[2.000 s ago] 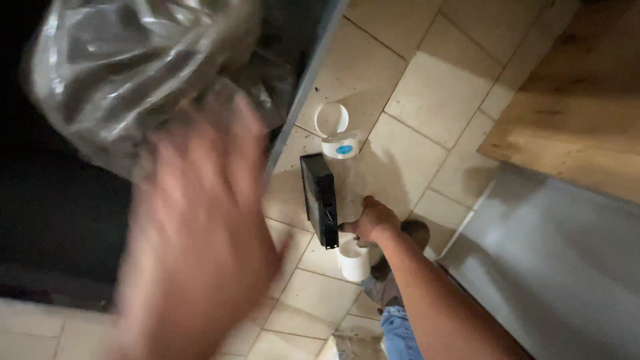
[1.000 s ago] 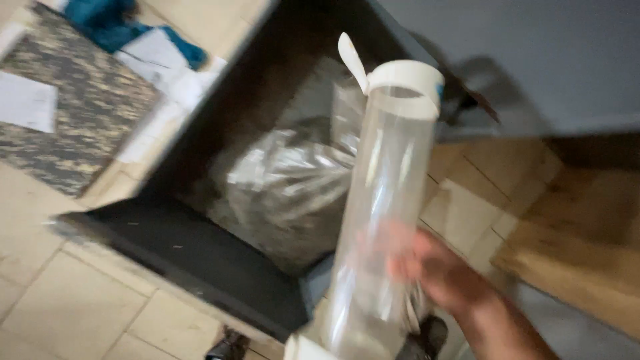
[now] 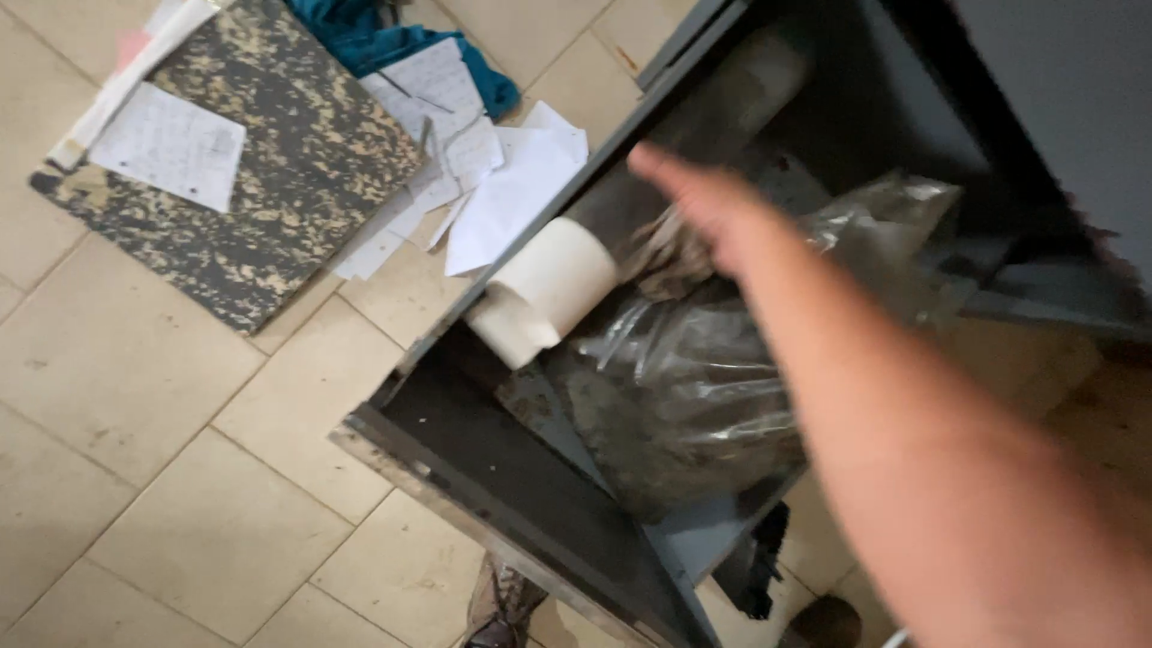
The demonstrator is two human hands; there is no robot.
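My right hand [image 3: 697,198] reaches into an open dark metal drawer [image 3: 531,549], one finger extended over a clear plastic tube. The tube lies inside along the drawer's left wall, its white end piece [image 3: 562,274] toward the lower left. Directly below the hand is a crumpled brownish cloth [image 3: 668,256]; whether the fingers touch it or the tube is unclear. A bulky clear plastic bag [image 3: 693,387] fills the drawer's middle, partly behind my forearm. My left hand is out of view.
Left of the drawer, a speckled board or binder [image 3: 297,153] lies on the tiled floor with loose papers [image 3: 522,189] and a teal cloth [image 3: 405,40]. A shoe [image 3: 504,603] shows below the drawer's front. Near its lower right corner is a black object [image 3: 756,562].
The clear tube, held up over the drawer by my right hand one second ago, now lies inside it. My left hand, seen in the oldest frame, is out of view. The view has shifted.
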